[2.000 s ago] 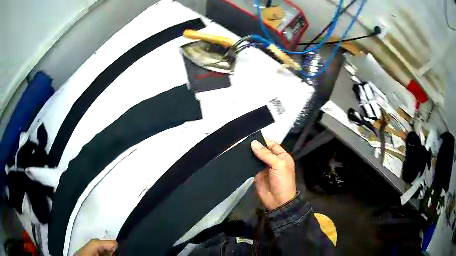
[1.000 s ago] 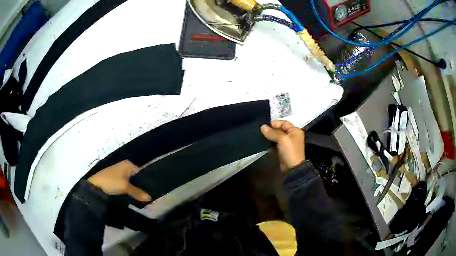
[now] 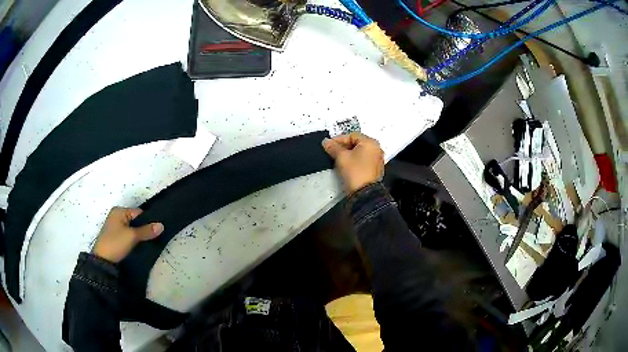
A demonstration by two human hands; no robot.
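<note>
A curved black band (image 3: 241, 173) lies along the near side of the white table. The two strips now look like one band, one over the other. My right hand (image 3: 358, 159) pinches its right end beside the printed patch. My left hand (image 3: 122, 234) holds the band's left part, thumb on top. A black tail (image 3: 155, 315) hangs toward the table's near edge below my left sleeve. A stack of wider curved dark pieces (image 3: 103, 117) lies mid-table, with a white curved edge below it and a white paper corner (image 3: 195, 149) at its right end.
The steam iron (image 3: 258, 20) rests partly on the dark pad (image 3: 231, 58) at the top. Blue hoses run to the upper right. A thin black band (image 3: 51, 58) lies at far left. The grey side table (image 3: 475, 206) holds scissors (image 3: 500, 184) and offcuts.
The upper strip has moved from below the lower one to lie over it. My left hand has shifted left and down the band. The view has shifted, and the white paper corner now shows.
</note>
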